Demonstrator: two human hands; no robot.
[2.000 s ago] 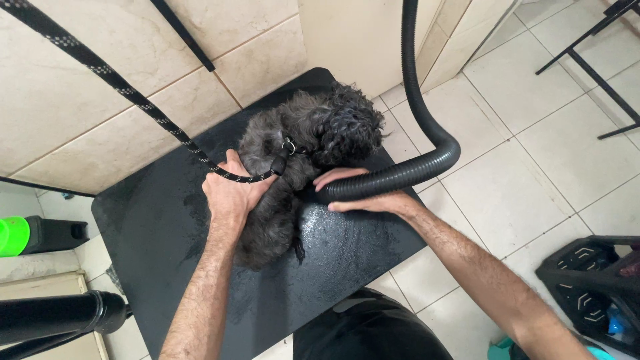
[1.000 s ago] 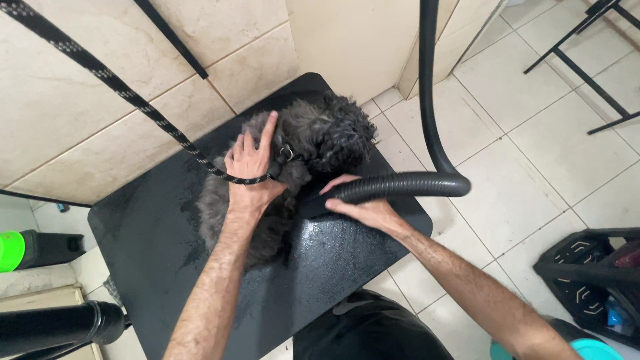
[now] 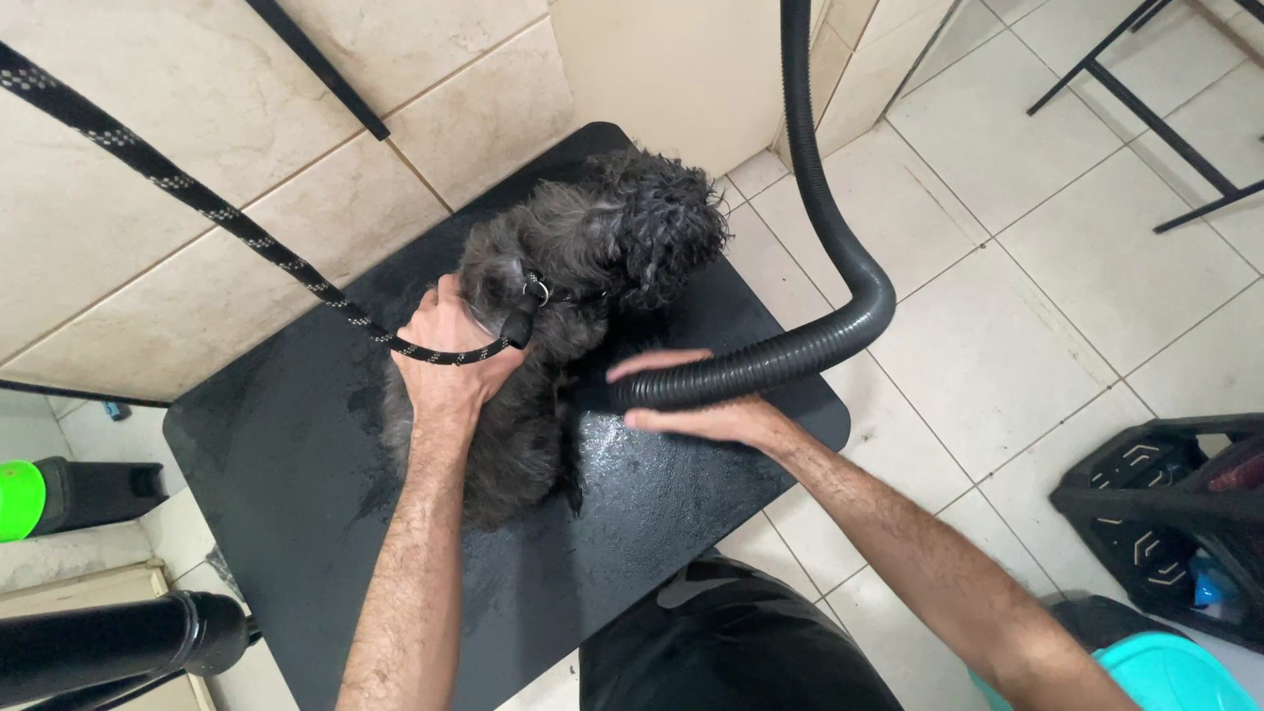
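A small dark grey dog with curly, damp-looking fur (image 3: pixel 513 434) is on a wet black table (image 3: pixel 286 513), its head toward the upper right. My left hand (image 3: pixel 449 346) rests on the dog's back and side, fingers partly hidden by fur. A black braided leash (image 3: pixel 237 222) passes over this hand to the dog's neck, where a metal ring (image 3: pixel 536 289) shows. My right hand (image 3: pixel 691 400) grips the end of a black corrugated dryer hose (image 3: pixel 760 367) from below, with the nozzle (image 3: pixel 592 395) pointed at the dog's chest or front legs.
A tiled wall (image 3: pixel 444 109) borders the table's far side. Right, on the tile floor, are a black plastic crate (image 3: pixel 1106 494), a turquoise bin lid (image 3: pixel 1165 671) and a metal frame (image 3: pixel 1155 114). A black cylinder (image 3: pixel 99 632) and a green-and-black container (image 3: pixel 89 494) are at left.
My left hand was spread higher on the dog's back a second ago and now lies lower with its fingers closer together. The hose remains in my right hand.
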